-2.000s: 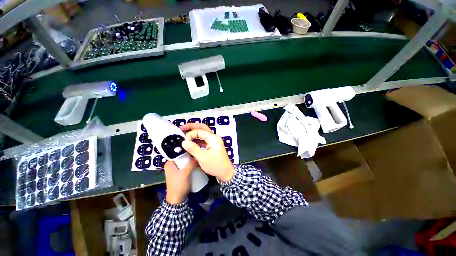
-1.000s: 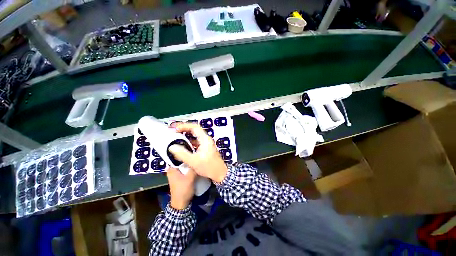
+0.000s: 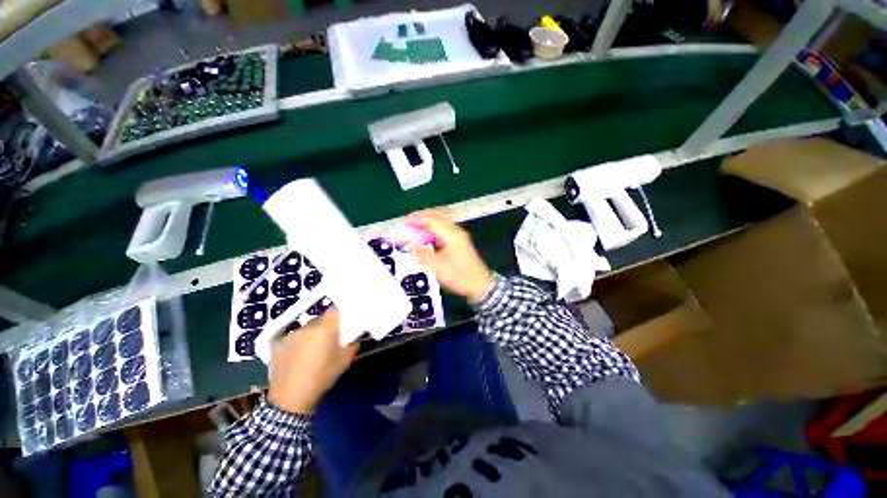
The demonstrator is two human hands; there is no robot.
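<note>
My left hand [image 3: 311, 362] grips the handle of a white gun-shaped unit [image 3: 336, 253], tilted above the sticker sheet. The round end with the black face panel does not show. My right hand [image 3: 449, 255] holds a small pink hand tool [image 3: 416, 234] in its fingers, just right of the unit, not touching it as far as can be seen. The white sticker sheet [image 3: 239, 342] with black face stickers lies on the bench, partly hidden by the unit and my left hand.
A bagged sticker sheet [image 3: 88, 365] lies left. Two white units lie on the belt, the left one [image 3: 165, 209] lit blue. Another unit [image 3: 618, 199] and a crumpled white cloth [image 3: 556, 251] lie right. A large open carton [image 3: 778, 302] stands right. A circuit board tray [image 3: 195, 97] lies beyond.
The unit has swung round, its black panel now out of sight, and my left hand has moved left with it. My right hand has left the panel and taken the pink tool from the bench.
</note>
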